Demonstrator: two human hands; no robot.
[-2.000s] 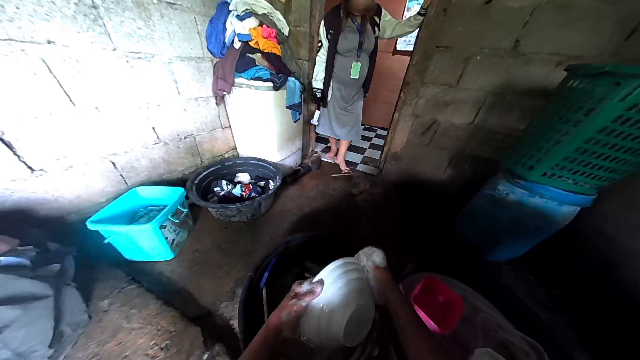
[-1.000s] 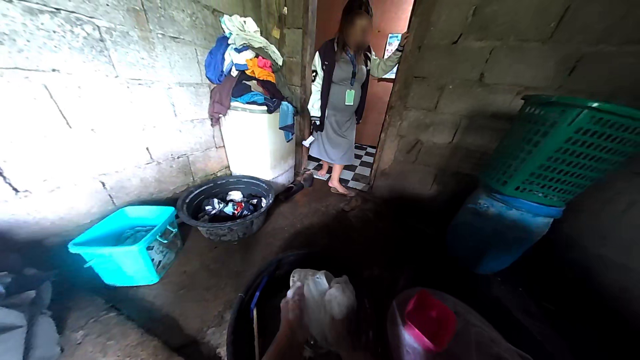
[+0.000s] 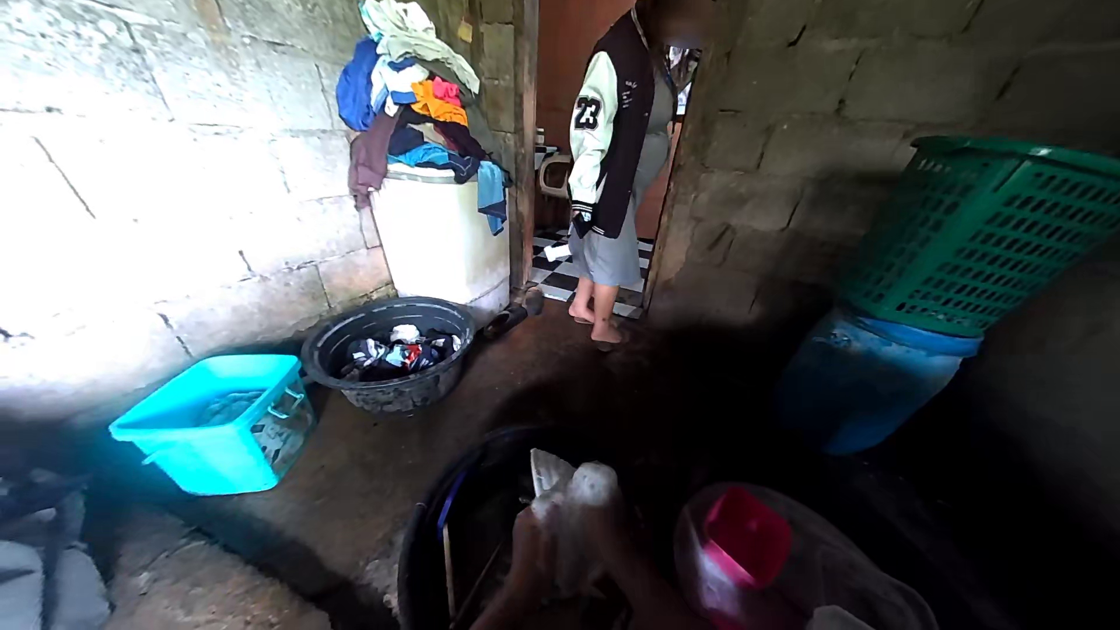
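Both my hands are over a black round tub (image 3: 411,560) at the bottom of the view. My left hand (image 3: 534,542) grips a wet white item (image 3: 569,542), which looks like cloth, though blur leaves this unsure. My right hand (image 3: 604,516) is against the same item, with suds or a whitish lump at its top; its fingers are hard to make out. Inside the tub, a thin stick (image 3: 448,569) and a blue strip (image 3: 451,503) lean along the left side. To the right, a pink plastic dipper (image 3: 748,538) rests on a pale, round container.
A turquoise bin (image 3: 201,437) and a black basin (image 3: 394,398) of clothes stand at left. Behind them is a white drum (image 3: 442,245) piled with clothes (image 3: 429,105). A person (image 3: 617,157) stands at the doorway. A green basket (image 3: 980,236) sits on a blue barrel (image 3: 866,385) at right.
A pale, ridged, rounded shape showed between my hands two seconds ago; now the white item is bunched up and narrower. The person in the doorway has turned sideways and lowered the arm from the door frame.
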